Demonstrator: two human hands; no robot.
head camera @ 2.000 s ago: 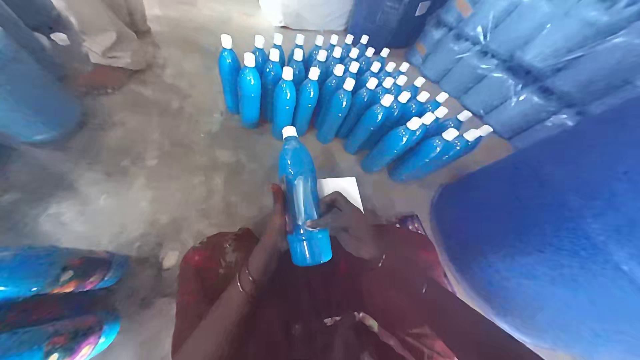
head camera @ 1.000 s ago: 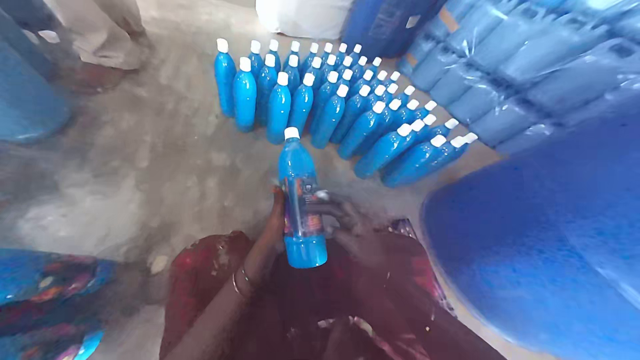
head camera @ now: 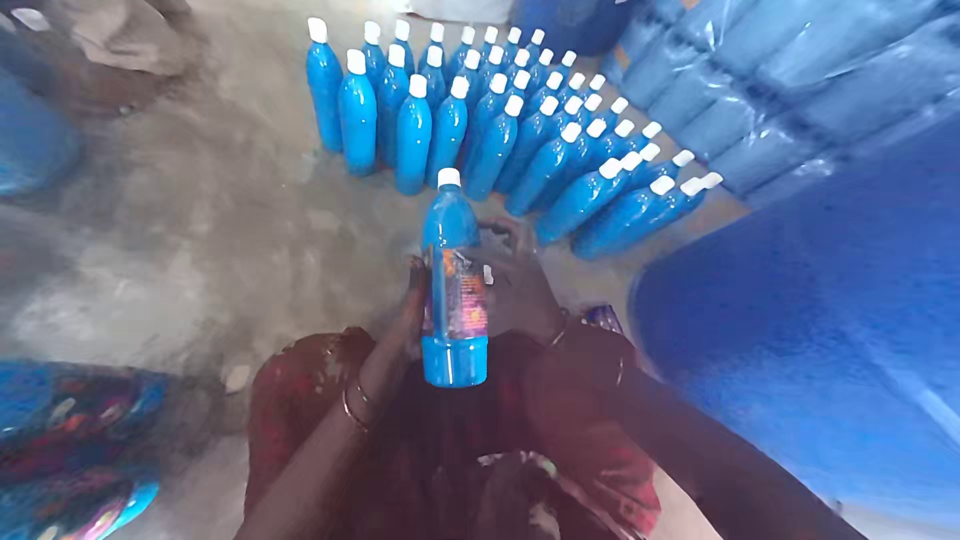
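A blue plastic bottle (head camera: 453,225) with a white cap stands nearly upright in front of my lap, a printed label (head camera: 466,300) around its middle. My left hand (head camera: 417,300) holds it from the left side, its fingers partly hidden behind it. At its right side is my right hand (head camera: 517,277), fingers bent and thumb near the label's edge; whether it grips the bottle or only touches it is not clear. Beyond, several capped blue bottles (head camera: 413,139) stand in close rows on the floor, with no labels visible on them.
A large blue drum (head camera: 795,322) curves along the right. Plastic-wrapped blue bottles (head camera: 817,90) are stacked at the upper right. Labelled blue bottles (head camera: 75,412) lie at the lower left. Part of another person (head camera: 127,37) shows at the upper left, by a blue container (head camera: 30,135).
Two seconds ago the bottle in my hands showed no printed label on its front, and a white sheet lay beside it. Now a printed label is around it. My right hand has moved up along the bottle.
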